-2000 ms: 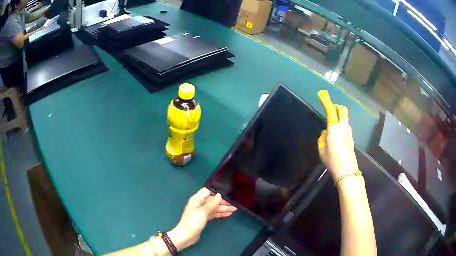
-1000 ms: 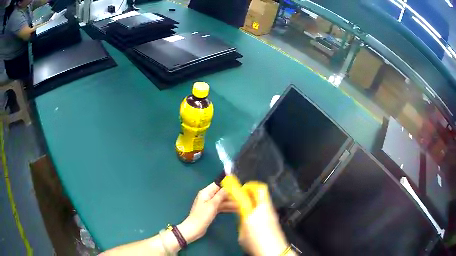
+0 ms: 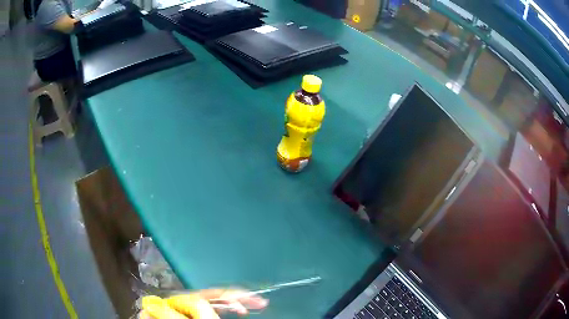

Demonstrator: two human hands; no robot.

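Note:
The left side screen (image 3: 408, 162) stands unfolded beside the middle screen (image 3: 493, 233), above the laptop (image 3: 399, 296). Both hands are at the bottom edge, cut off and blurred. My right hand (image 3: 178, 307), with yellow finger cots, is closed around clear plastic film (image 3: 287, 285) near the bench's front edge. My left hand (image 3: 237, 300) shows bare fingertips beside it, against the film; its grip is unclear. Neither hand touches the screens.
A yellow bottle (image 3: 302, 124) stands left of the screens. An open carton (image 3: 109, 230) with crumpled clear plastic (image 3: 153, 265) is below the bench edge. Stacked units (image 3: 274, 47) lie farther along. A person (image 3: 53, 28) is beside a stool (image 3: 53, 112).
Both hands have left the side screen and moved down and left towards the carton. The film has come away from the screen with them. The view has shifted left.

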